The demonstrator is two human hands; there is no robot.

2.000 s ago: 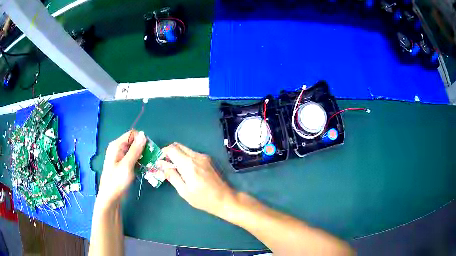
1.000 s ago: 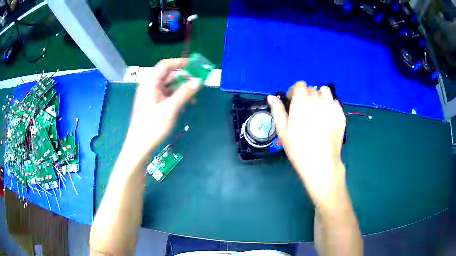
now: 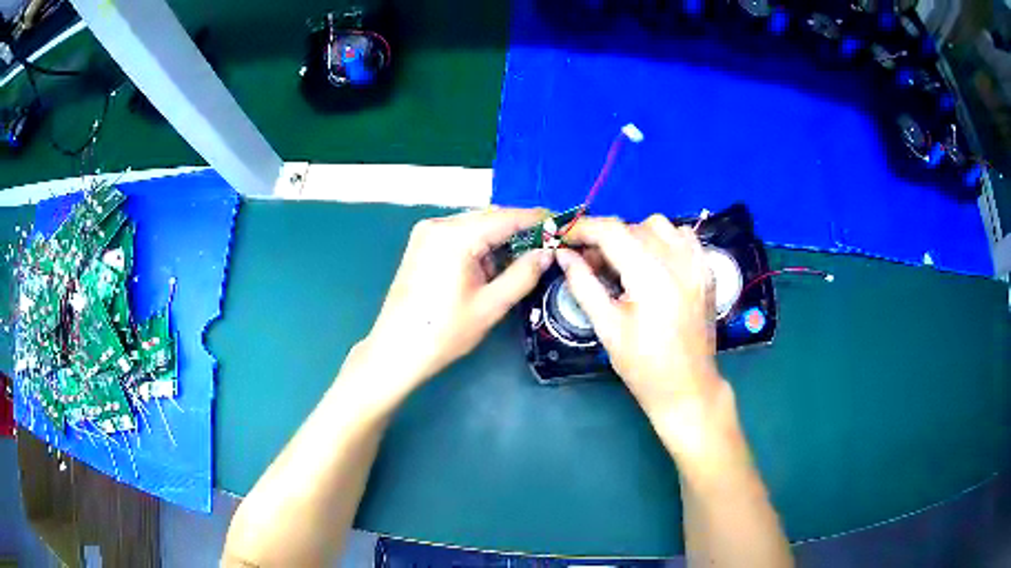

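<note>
My left hand (image 3: 460,283) grips a green circuit board (image 3: 530,237) on edge above the left speaker housing (image 3: 551,357). A red lead wire with a white plug (image 3: 631,132) rises from the board. My right hand (image 3: 643,300) has its fingertips at the board's right end, touching small white parts; whether it holds a plug cannot be told. The silver speaker disc (image 3: 568,314) of the left housing is partly hidden by my hands. The right speaker housing (image 3: 736,230) stands against it, with a blue round part (image 3: 754,320) and a red wire reaching right.
A pile of green boards (image 3: 94,322) lies on a blue sheet (image 3: 191,255) at left. A white post (image 3: 183,100) and rail (image 3: 388,183) border the belt, where a black unit (image 3: 347,61) sits. Several units line the blue sheet (image 3: 687,122) at upper right.
My left hand has brought the board right and down over the left housing. My right hand has moved left from the right housing to the board. The loose board on the bench no longer shows.
</note>
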